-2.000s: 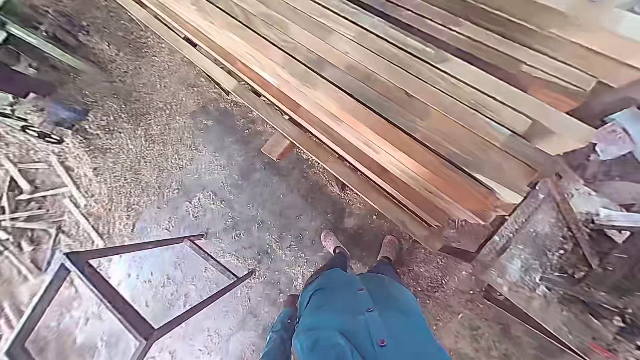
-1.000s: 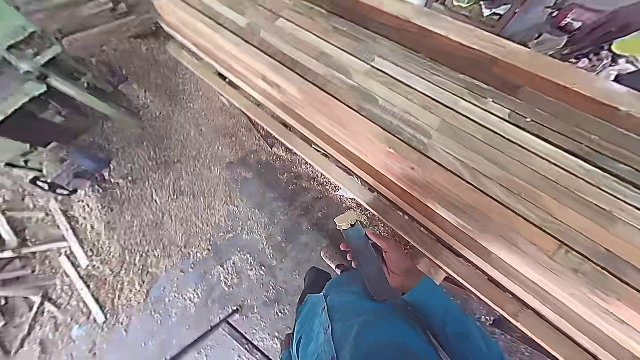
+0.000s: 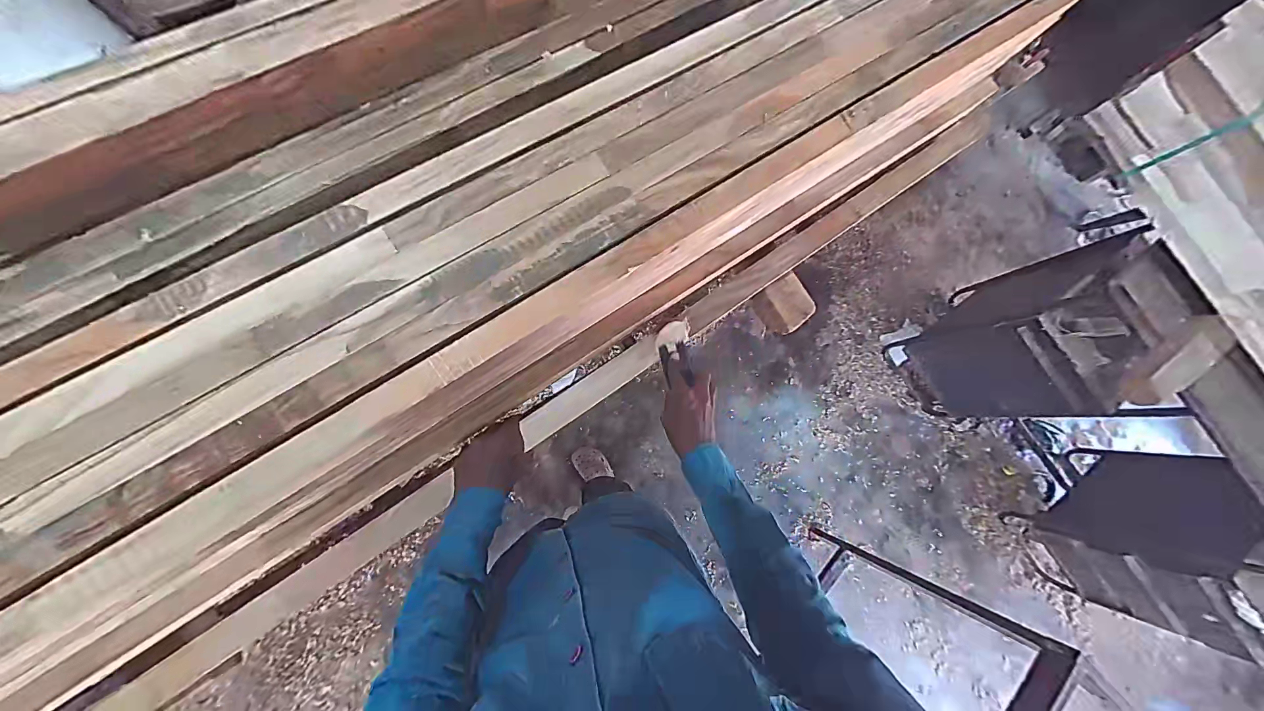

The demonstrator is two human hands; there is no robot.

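Note:
My left hand rests on the narrow outer board along the near edge of a stack of long wooden boards; its fingers are partly hidden at the edge. To the right, my right hand holds a dark-handled tool with a pale, light-coloured head, which looks like a brush. The head touches or hovers just over that outer board; I cannot tell which.
A wooden block end juts from under the stack. At the right stand dark metal-framed pieces and more boards. A metal frame lies at the lower right. Shavings cover parts of the floor.
The view has swung round a lot. A second ago one hand held the tool up in front of my body; now both hands are at the edge of the stack.

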